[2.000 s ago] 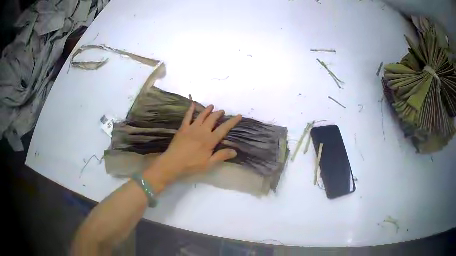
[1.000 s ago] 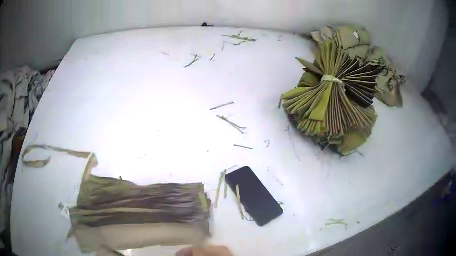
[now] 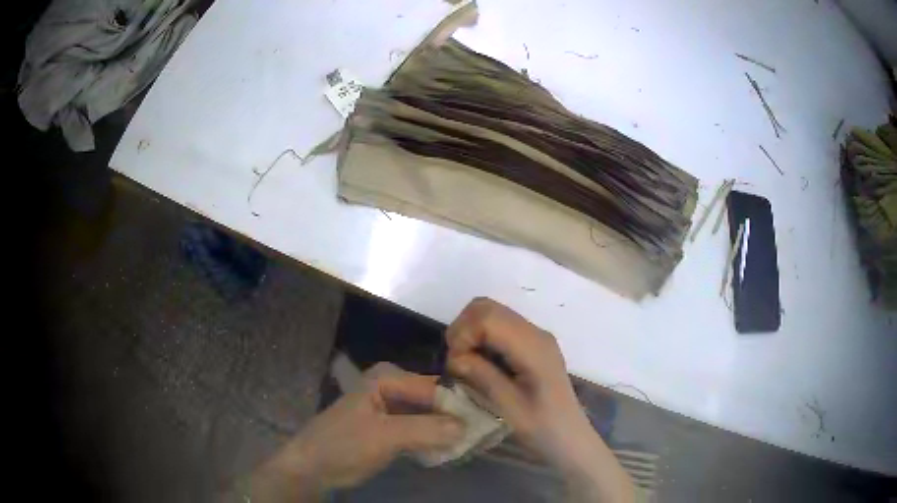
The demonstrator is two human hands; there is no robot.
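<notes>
My left hand [image 3: 369, 427] and my right hand [image 3: 507, 359] meet just below the table's front edge. Between them they grip a pale khaki band piece [image 3: 462, 422]. Its end is pinched in the fingertips, where something dark shows; the fingers hide the rest. The stack of band pieces [image 3: 521, 167] lies fanned on the table above my hands, with a wide pale khaki face along its lower side. Striped edges of the lap pile [image 3: 629, 462] show below and right of my right hand.
A white table [image 3: 246, 128] carries a bundle ticket [image 3: 343, 92] at the stack's left end, a smartphone [image 3: 753, 263] with fabric trimmings [image 3: 711, 210] beside it, and a tied bundle [image 3: 877, 201] at the right edge. A garment pile [image 3: 93, 59] is at the upper left.
The view has swung down toward the lap. My left hand lay on the stack, then left it. Both hands now show together, gripping a piece below the table edge.
</notes>
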